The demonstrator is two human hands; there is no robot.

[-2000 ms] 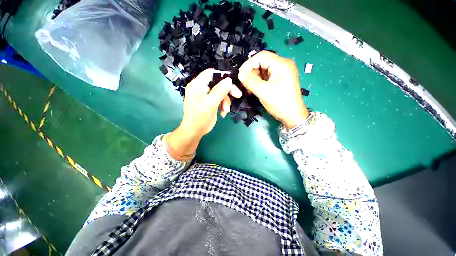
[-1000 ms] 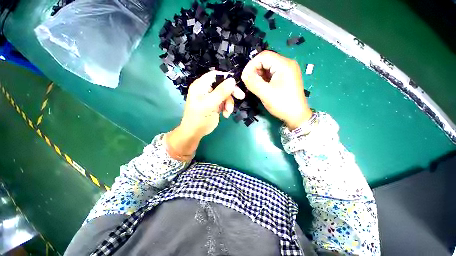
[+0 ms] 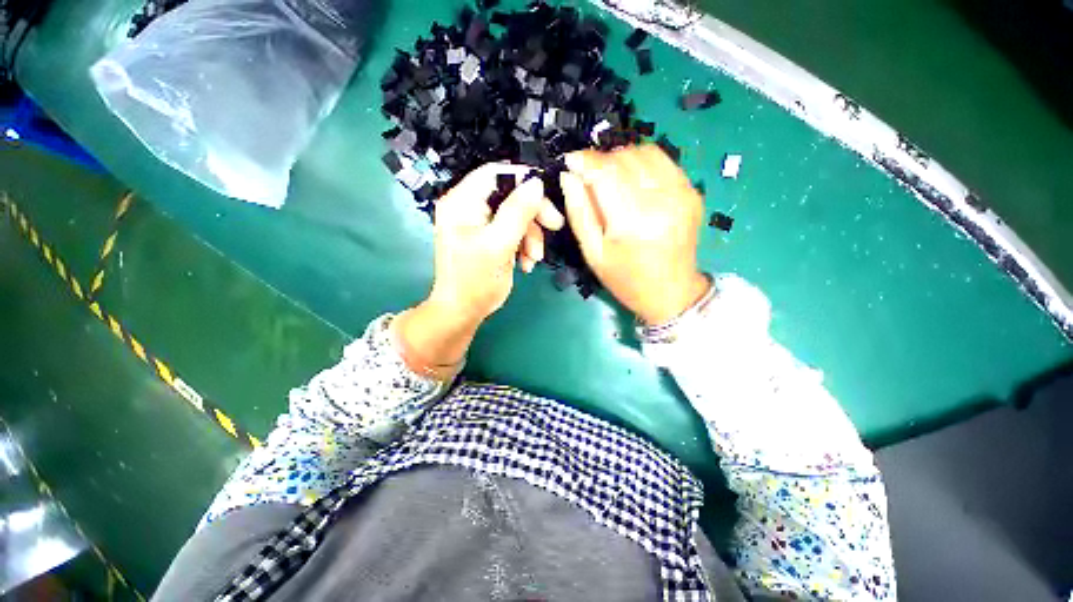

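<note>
A loose heap of small flat black pads (image 3: pixel 506 88) lies on the green surface in front of me; some show a grey or shiny face. My left hand (image 3: pixel 477 241) is bare and pinches a small black pad (image 3: pixel 507 185) between thumb and fingers at the heap's near edge, with a thin pale edge beside it. My right hand (image 3: pixel 635 223) is bare, just right of the left fingertips and over the heap's lower right part. Its fingers point left and its back hides what the fingertips may hold.
A milky plastic bag (image 3: pixel 224 100) lies left of the heap. A small white piece (image 3: pixel 732 166) and a few stray black pads (image 3: pixel 720 221) lie to the right. A worn white edge rail (image 3: pixel 859 129) curves along the far side. A dark grey panel (image 3: pixel 988 494) is at lower right.
My right hand has turned from a curled pinch to flatter fingers and shifted slightly left and down. A black pad right of it is more exposed. My left hand keeps its pinch.
</note>
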